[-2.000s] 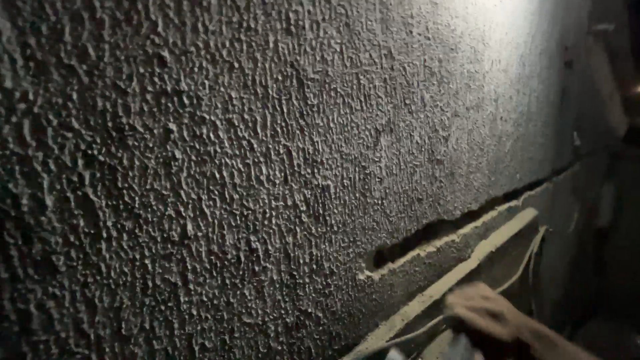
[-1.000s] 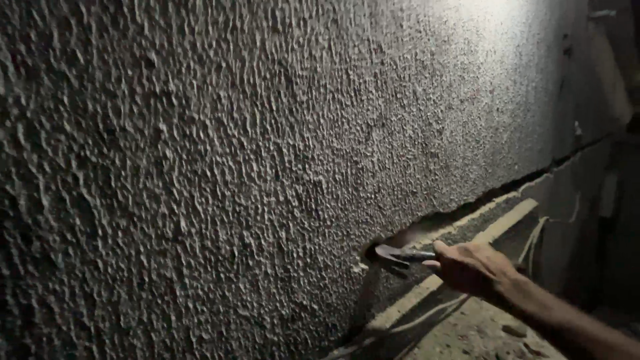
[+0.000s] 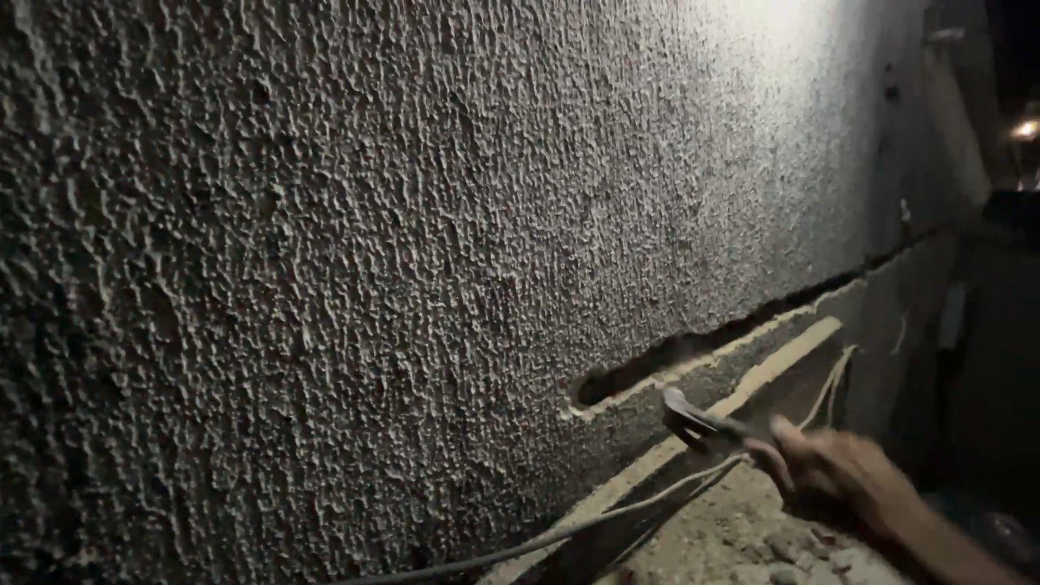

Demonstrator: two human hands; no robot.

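Observation:
My right hand [image 3: 821, 463], blurred, comes in from the lower right and grips the handle of a hammer, probably a claw hammer [image 3: 691, 418]. The hammer's head is just below a long dark groove [image 3: 642, 370] cut into the rough-textured wall [image 3: 366, 244]. Pale, broken edges run along the groove's lower side. Whether the head touches the wall cannot be told. My left hand is out of view.
Below the groove runs a pale ledge [image 3: 780, 366]. A cable [image 3: 601, 520] lies slantwise beneath it, and thin light cords [image 3: 833, 386] hang to the right. Rubble [image 3: 780, 536] covers the ground. Bright light falls on the upper wall; a small lamp [image 3: 1025, 128] glows far right.
The hammer's head, at the groove's left end one second ago, is now farther right and below the groove. Two seconds ago only a blurred hand or arm showed at the bottom.

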